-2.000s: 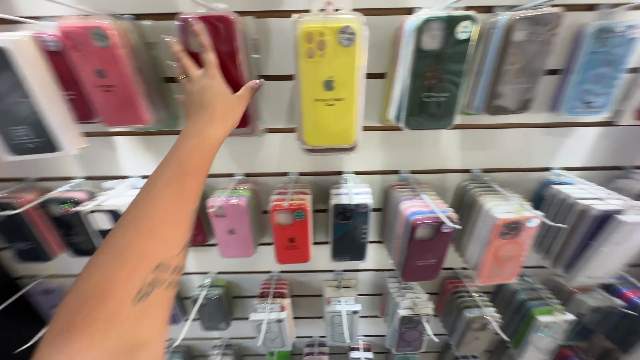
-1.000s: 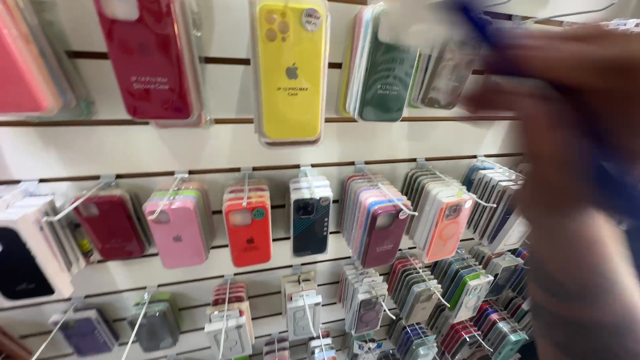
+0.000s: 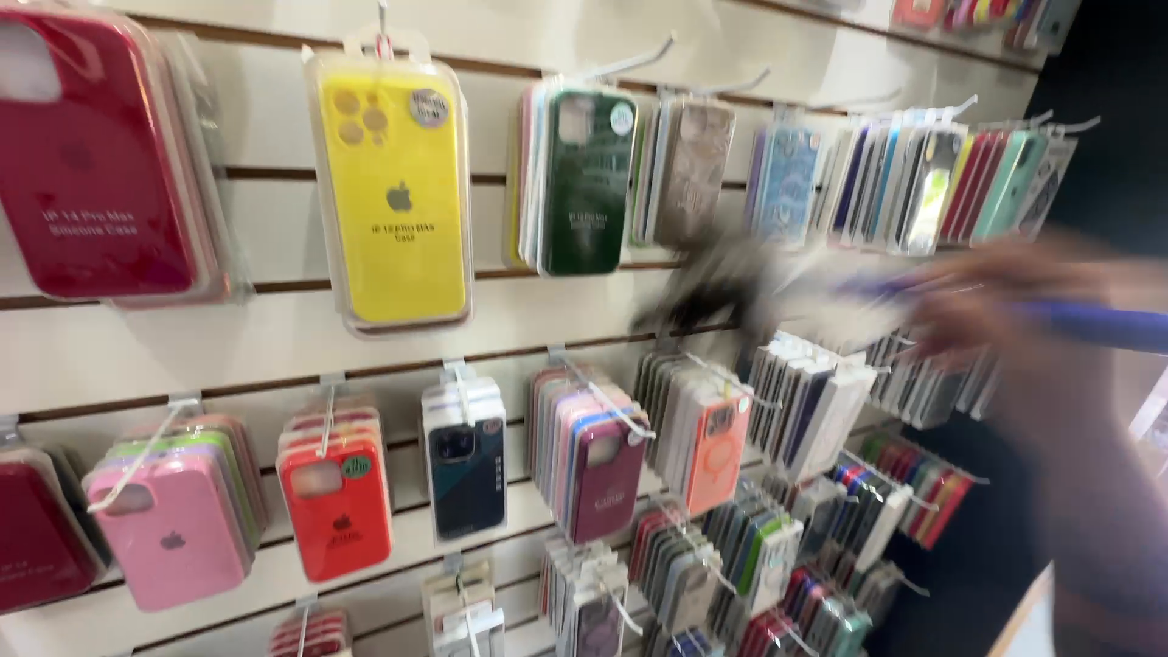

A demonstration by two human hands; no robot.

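Observation:
On the right, my right hand (image 3: 995,297), blurred by motion, is closed around the blue handle of a brush-like tool (image 3: 1104,324). Its blurred head, pale near the hand and dark grey at the tip (image 3: 716,287), is just below a hanging stack of brownish phone cases (image 3: 695,169). Whether it touches them I cannot tell. Left of that stack hang a dark green phone case (image 3: 589,196) and a yellow silicone phone case (image 3: 394,182) in clear packaging. My left hand is not in view.
A white slatwall panel (image 3: 255,342) carries rows of hooks with packaged cases. Dark red (image 3: 100,173), pink (image 3: 169,557) and red (image 3: 339,497) cases hang at the left. White hook ends (image 3: 639,59) stick out from the wall. A dark surface (image 3: 1122,155) lies beyond the right edge.
My left hand, earlier at the dark red case, has gone out of view. My right hand with the blue-handled tool came in at the right and is now lower. The view has shifted right.

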